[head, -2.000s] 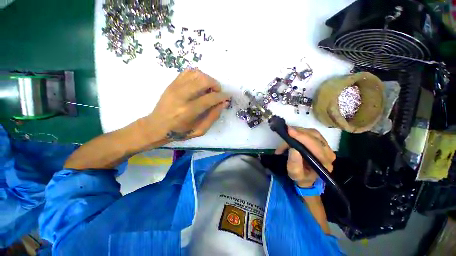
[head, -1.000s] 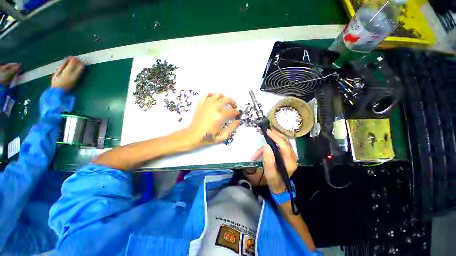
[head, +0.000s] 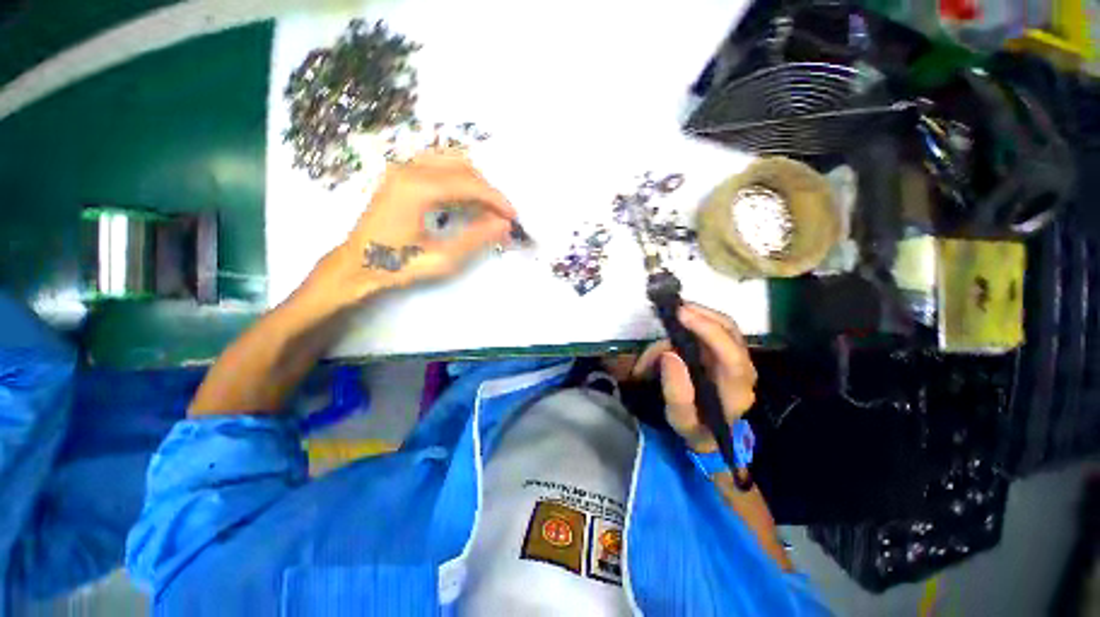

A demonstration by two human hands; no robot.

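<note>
My left hand point(head: 434, 223), with a tattoo near the wrist, is over the white sheet point(head: 543, 109), thumb and fingertips pinched on a small dark component point(head: 520, 233). My right hand point(head: 712, 376) holds the black soldering iron point(head: 690, 344), its tip pointing at small components point(head: 651, 203) left of the tan bowl point(head: 826, 217). Another small cluster of components point(head: 583, 258) lies between my hands. A large heap of small parts point(head: 350, 97) is at the far left of the sheet, with loose parts point(head: 449, 135) near my left hand.
The solder spool point(head: 115, 253) is on the green mat at left. A round fan grille point(head: 796, 103) stands behind the bowl. A yellowish sponge tray point(head: 983, 293) is at right. A black tray with shiny parts point(head: 917, 518) is at lower right. A blue sleeve point(head: 36, 434) shows at left.
The view has shifted and moved closer. My left hand has drawn back left from the components near the iron and now pinches a small part. The iron stays in my right hand.
</note>
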